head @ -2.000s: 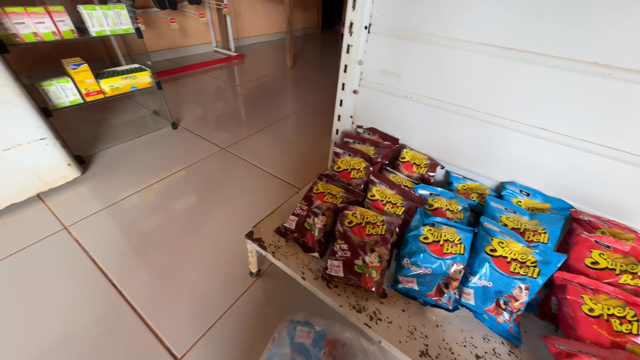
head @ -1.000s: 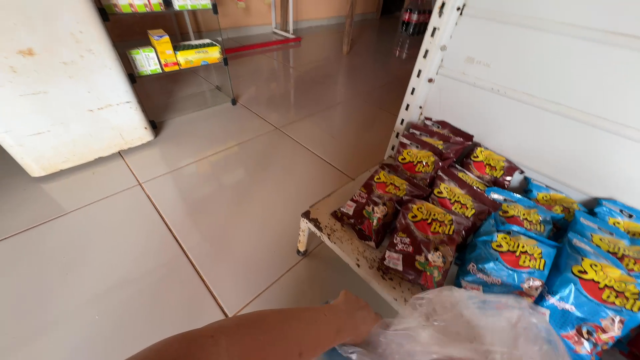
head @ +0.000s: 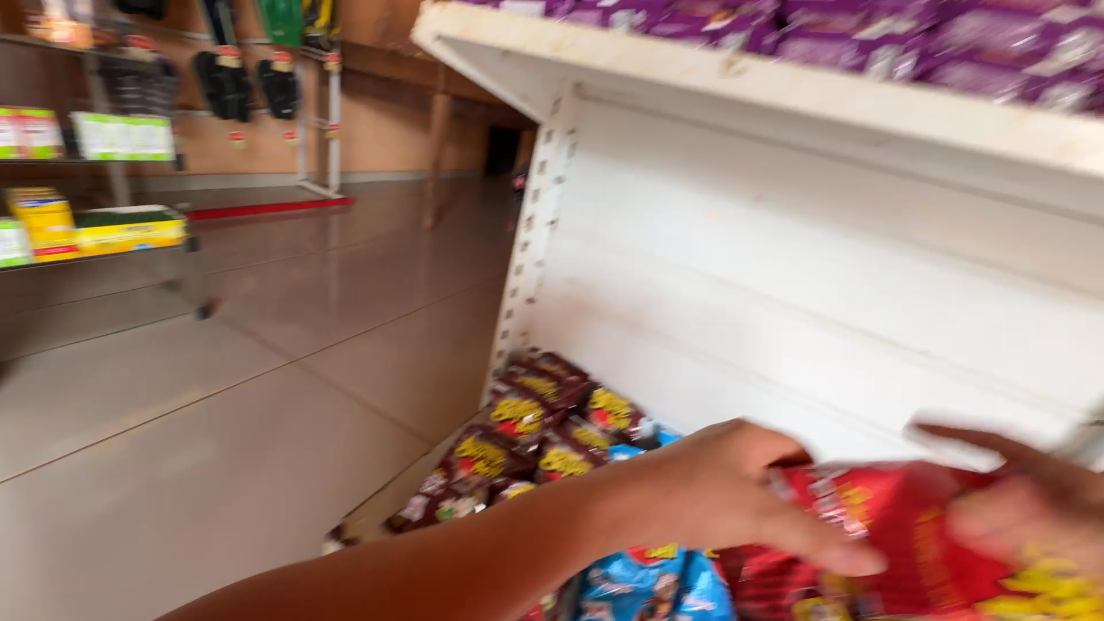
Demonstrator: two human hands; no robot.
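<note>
At the lower right, my left hand [head: 750, 492] lies on the left end of a red Super Bell snack bag [head: 906, 517], its thumb and fingers spread along the edge. My right hand [head: 1026, 500], blurred, is at the same bag's right side. Whether either hand grips it firmly is unclear. Under and beyond my left forearm, blue snack bags [head: 634, 586] lie on the bottom shelf, partly covered. Maroon Super Bell bags [head: 517, 414] sit in rows at that shelf's left end.
A white upper shelf [head: 733, 69] with purple packets [head: 862, 34] overhangs the hands. The slotted upright [head: 535, 224] stands behind the maroon bags. At the left is a glass rack [head: 95, 259] with small boxes; sandals [head: 224, 86] hang behind it, above the tiled floor [head: 216, 448].
The view has tilted up and swung right. My left arm now reaches across to a red bag, and my right hand has come into view. The clear plastic seen under my arm earlier is out of sight.
</note>
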